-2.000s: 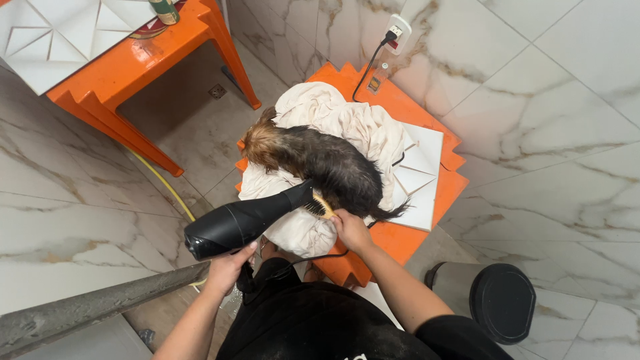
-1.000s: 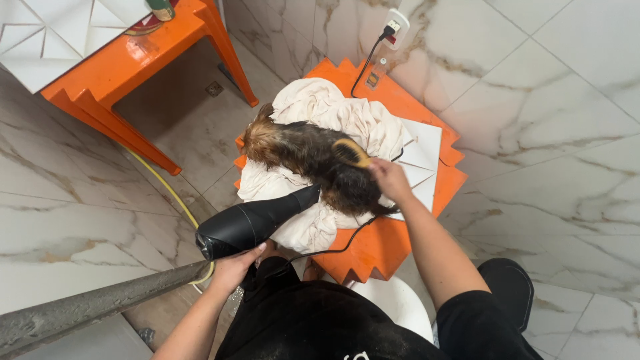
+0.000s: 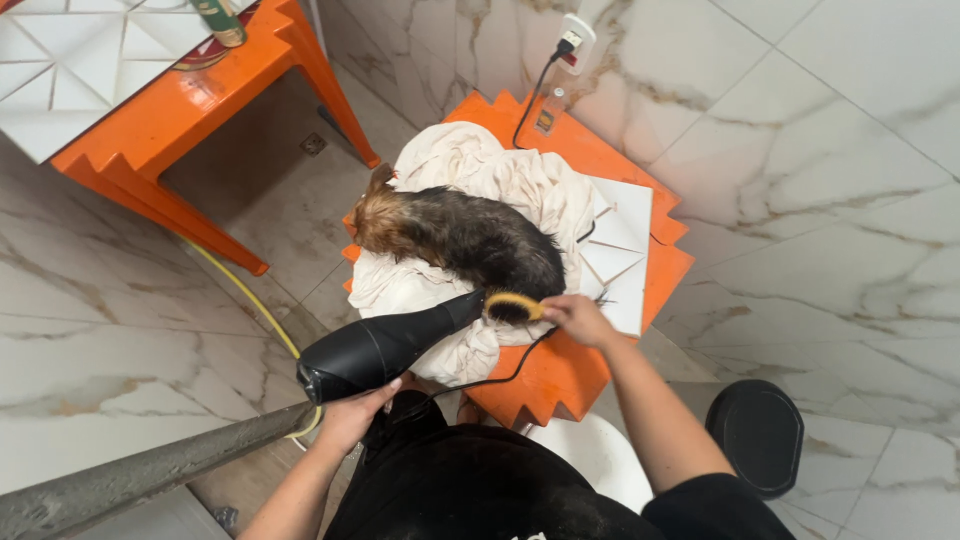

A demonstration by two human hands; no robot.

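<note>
A small long-haired dog [image 3: 480,232], dark on the back and tan at the head, lies on a crumpled cream cloth [image 3: 450,154] over an orange plastic table [image 3: 570,375]. My left hand [image 3: 360,412] grips a black hair dryer [image 3: 382,349], its nozzle close to the dog's rear side. In my right hand [image 3: 577,315] is the handle of a yellow-rimmed oval hairbrush [image 3: 514,307] with dark bristles, held at the dog's hindquarters beside the nozzle. Part of the dryer's handle is hidden by my hand.
White patterned panel [image 3: 630,255] under the cloth; small clear bottle [image 3: 550,112] by the plugged-in cord. Second orange table [image 3: 187,97] with a green container [image 3: 221,22] at upper left. Yellow hose [image 3: 247,292], grey rail [image 3: 172,469], black bin lid [image 3: 755,439] and white round object [image 3: 596,457] nearby.
My right hand has moved the brush from the dog's back down to the side of its hindquarters. The dryer stays in my left hand, close to the dog.
</note>
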